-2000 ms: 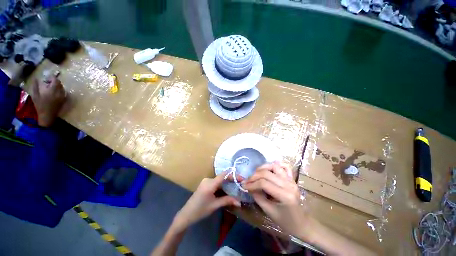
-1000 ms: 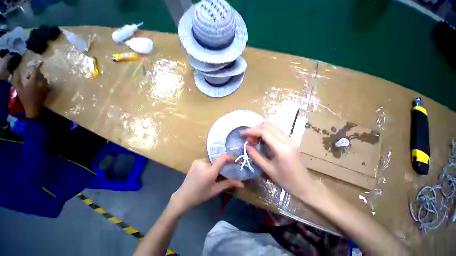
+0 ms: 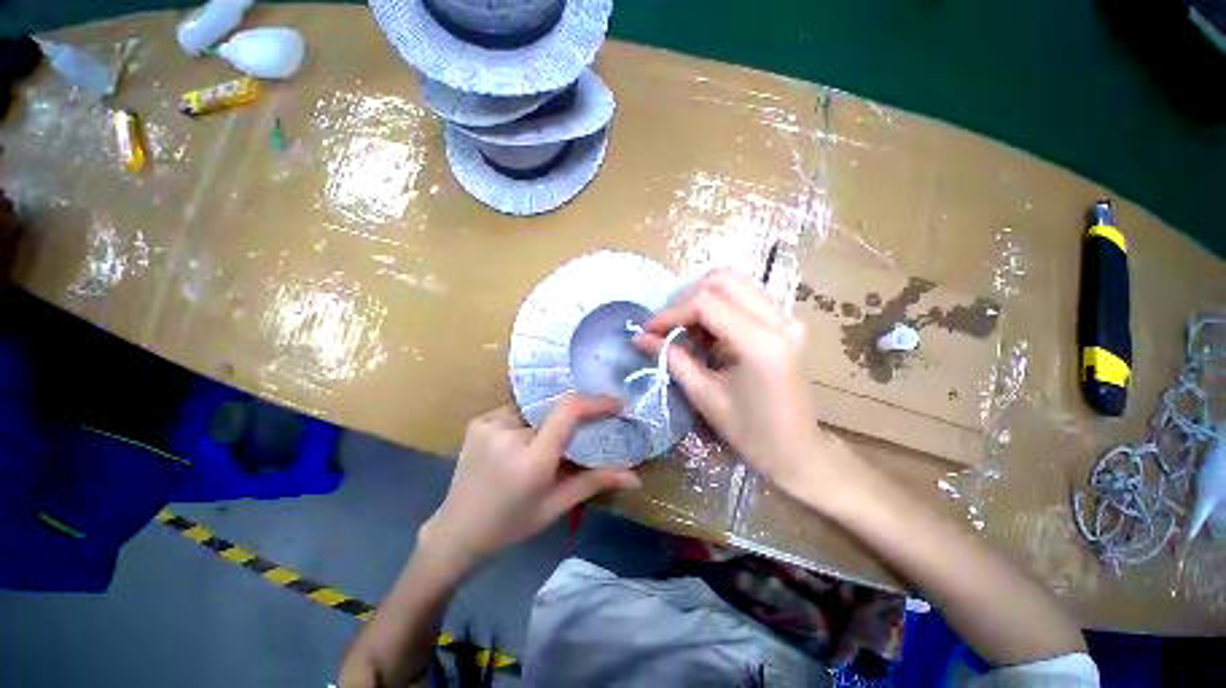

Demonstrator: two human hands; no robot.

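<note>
A pale grey-white woven hat (image 3: 545, 336) lies upside down, its hollow crown facing up, near the table's front edge. My left hand (image 3: 518, 470) holds the hat's near left brim, its thumb reaching over the inside edge. My right hand (image 3: 733, 376) is at the hat's right side, its fingertips pinching a white cord (image 3: 655, 383) inside the crown. The cord is looped, with loose ends lying toward the near side of the hat. The right part of the brim is hidden under my right hand.
Stacked hats (image 3: 531, 168) stand at the back. A stained cardboard (image 3: 901, 417) with a small white blob (image 3: 897, 339) lies right, with a yellow-black tool (image 3: 1105, 316) and tangled cords (image 3: 1136, 491) beyond. White bottles (image 3: 262, 53) and yellow tubes (image 3: 219, 96) lie far left.
My view has shifted, so the table things appear higher and further left. My right fingers have moved the cord within the crown, its free ends now toward the right side. My left hand still holds the brim.
</note>
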